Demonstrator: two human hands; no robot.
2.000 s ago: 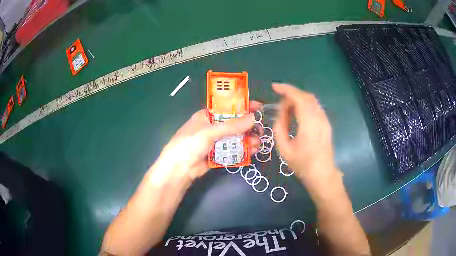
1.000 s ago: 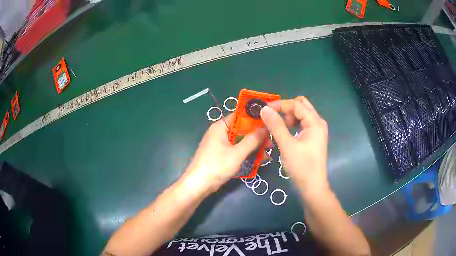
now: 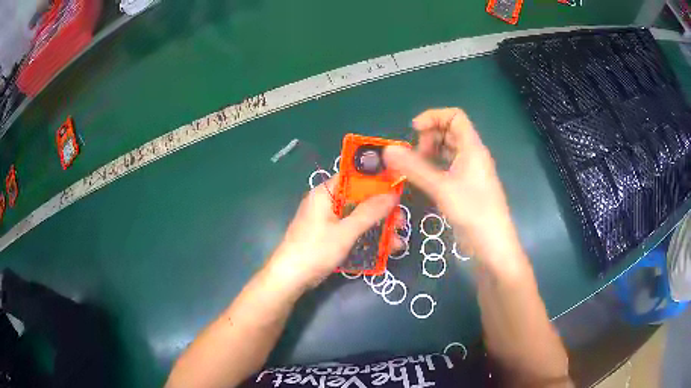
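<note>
My left hand holds an orange housing upright, thumb across its lower part. A dark round speaker sits at the housing's top end. A thin reddish lead wire runs from the housing's left side. My right hand is at the housing's upper right, its thumb by the speaker; it is blurred and I cannot tell whether it holds anything. Several thin white rings lie right of and below the housing, and part of one shows at its left. A short white strip lies to the upper left.
A black glossy blister tray lies at the right. A pale metal rail with dark marks crosses behind the hands. Beyond it, orange units lie at the left and another at the top right. A blue object is at the lower right.
A speaker has come into the housing's top end, which was bare at first. The housing has turned and tilted. The units beyond the rail have shifted left.
</note>
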